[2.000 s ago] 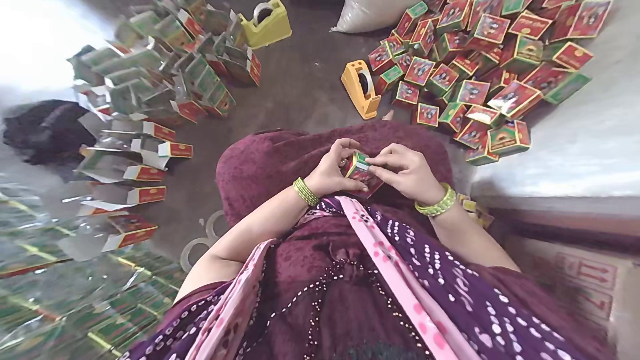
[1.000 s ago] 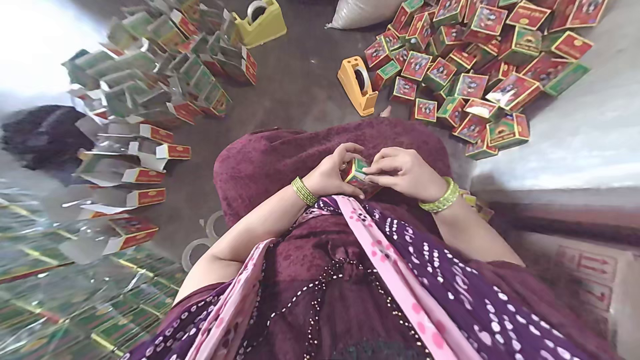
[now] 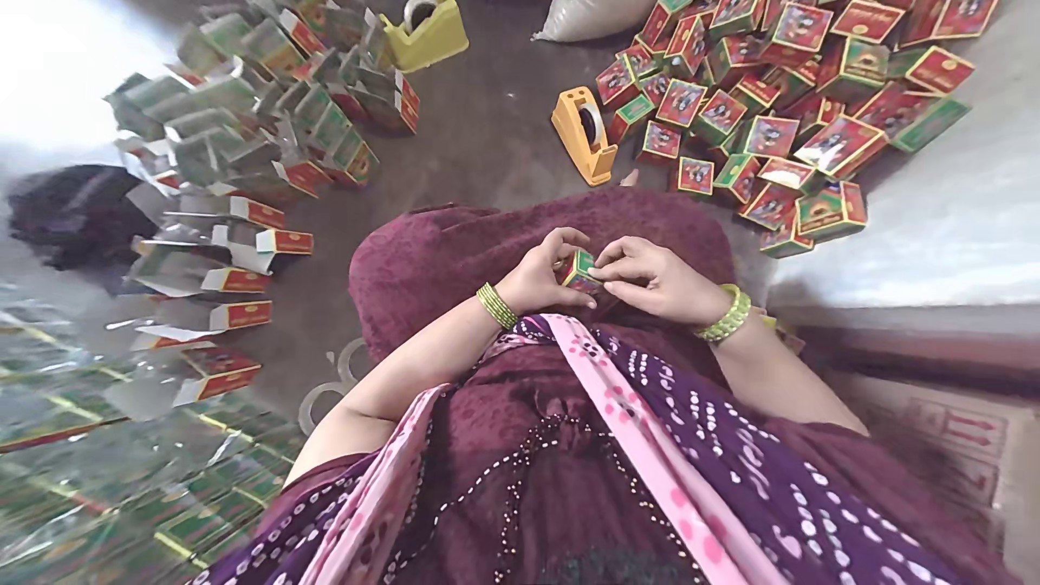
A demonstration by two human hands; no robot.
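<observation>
Above my lap, my left hand (image 3: 546,272) holds a small green and red cardboard box (image 3: 582,268) between thumb and fingers. The fingertips of my right hand (image 3: 656,280) touch the box's right side and top edge. Whether the right fingers also pinch something thin, such as tape, is too small to tell. Beyond my knees stands an orange tape dispenser (image 3: 587,134) with a roll in it. Green bangles circle both wrists.
Many closed red and green boxes (image 3: 770,136) are heaped at upper right. Boxes with raised flaps (image 3: 244,315) stand at left, near plastic-wrapped boxes (image 3: 219,496). A yellow tape dispenser (image 3: 431,36) and a white sack (image 3: 591,18) lie at the top. A printed carton (image 3: 934,431) is at lower right.
My right fingers have shifted slightly on the box and are spread more apart than before. My left hand has kept hold of the box throughout.
</observation>
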